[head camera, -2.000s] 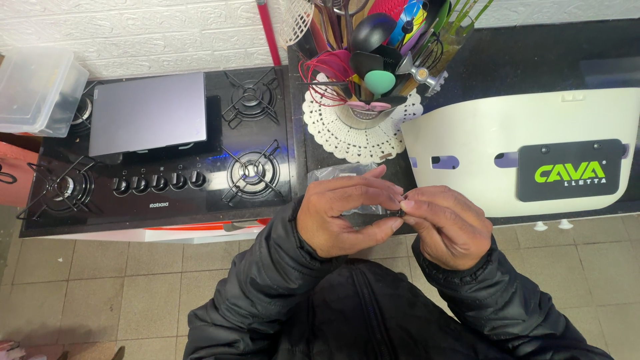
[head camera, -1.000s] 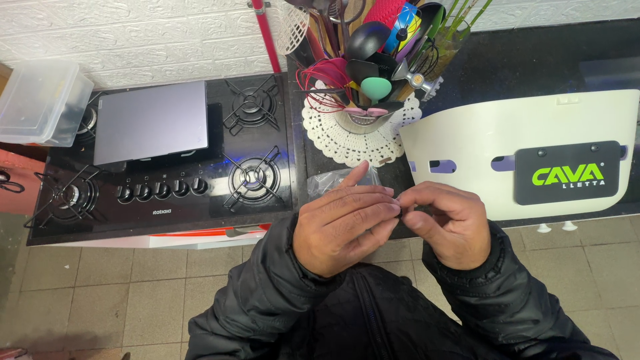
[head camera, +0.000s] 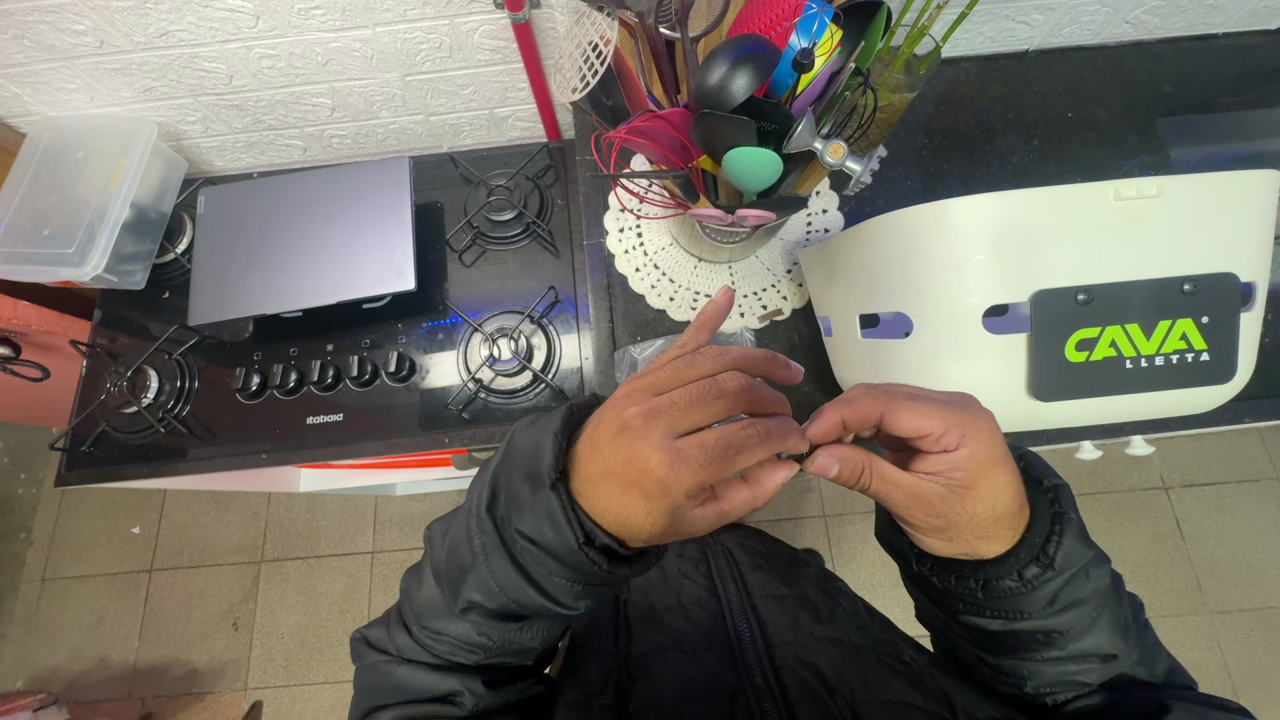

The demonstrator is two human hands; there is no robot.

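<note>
My left hand (head camera: 690, 445) and my right hand (head camera: 915, 465) meet at their fingertips in front of my body, just off the counter's front edge. A small dark piece (head camera: 798, 457) shows between them, pinched by my right thumb and index finger; its kind cannot be told. My left fingers are spread and bent over it, and the palm is hidden. Behind my left hand a clear plastic bag (head camera: 650, 352) lies on the black counter. To the right a curved white plastic panel (head camera: 935, 260) with oval slots carries a black plate (head camera: 1135, 385) with green and white lettering.
A black gas cooktop (head camera: 440, 400) on the left holds a closed grey laptop (head camera: 305, 240). A clear plastic box (head camera: 75, 200) stands at its far left corner. Behind my hands, a metal container (head camera: 728, 240) full of kitchen utensils stands on a white crocheted doily (head camera: 650, 270). Plant stems rise beside it.
My left index finger has lifted away from the other fingers and now points up and forward. Both hands remain together at the fingertips. The panel and the bag stay in place.
</note>
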